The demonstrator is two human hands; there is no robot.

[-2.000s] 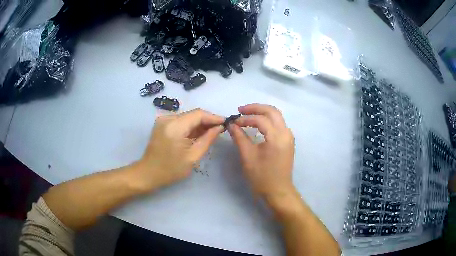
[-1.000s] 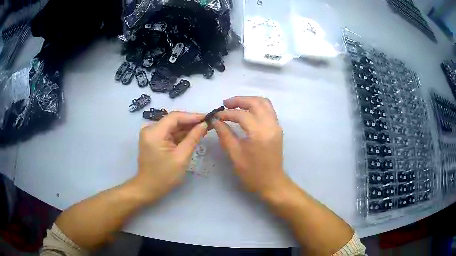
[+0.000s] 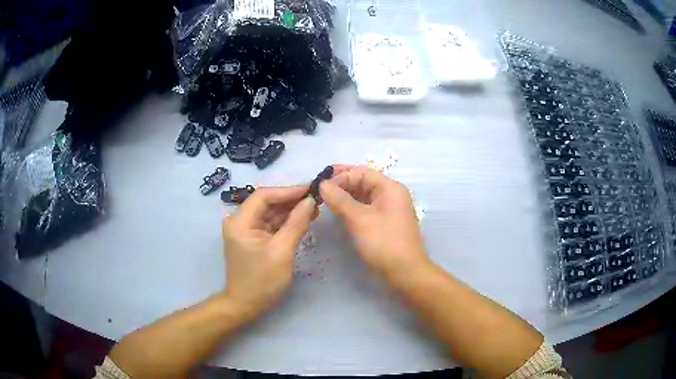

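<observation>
A small black housing is held between the fingertips of both hands, above the tabletop. My left hand pinches its near-left end with thumb and forefinger. My right hand has its thumb and fingers on the far-right end. Fingers cover much of the part, and whether a white piece is in it cannot be told. A scatter of tiny white bits lies on the table between the hands. More white bits lie just beyond my right hand, and some show at its right edge.
A heap of black housings lies beyond my left hand, with loose ones nearer. Two white boxes stand beyond my right hand. A clear blister tray of black parts lies at right. A clear bag lies at left.
The camera view has shifted. Both hands still hold the black housing, and its tilt has changed. White bits beyond the right hand now show.
</observation>
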